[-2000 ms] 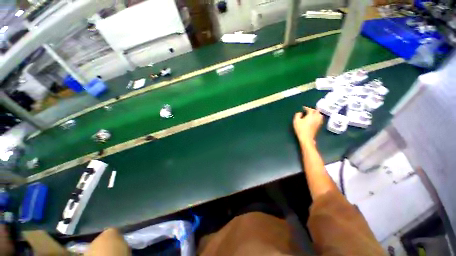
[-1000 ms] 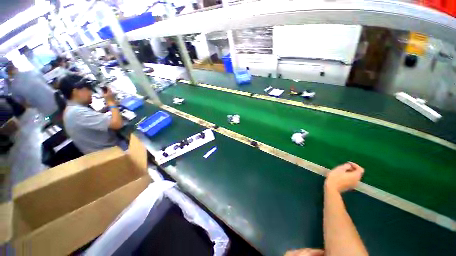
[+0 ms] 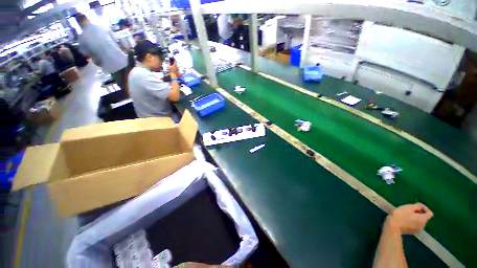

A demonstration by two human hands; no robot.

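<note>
My right hand (image 3: 410, 219) is at the lower right, over the pale belt edge, with its fingers curled in; nothing shows in it. A small white inner assembly (image 3: 388, 173) lies on the green belt just beyond it, not touched. Another assembly (image 3: 303, 125) and a further one (image 3: 239, 89) lie farther up the belt. Only a small piece of skin or sleeve shows at the bottom edge by the lined bin; my left hand itself is not visible. Several white plastic pieces (image 3: 137, 252) lie in the bin with the clear liner (image 3: 230, 220).
An open cardboard box (image 3: 123, 152) stands at the left. The worktop (image 3: 293, 209) holds a white strip with dark parts (image 3: 234, 134), a small white stick (image 3: 258, 148) and a blue bin (image 3: 208, 104). A person (image 3: 150, 86) sits beyond the box; another stands behind.
The view has swung left and down from the pile of white units, bringing in the box and lined bin. The belt assemblies and my right hand sit farther right and lower in view.
</note>
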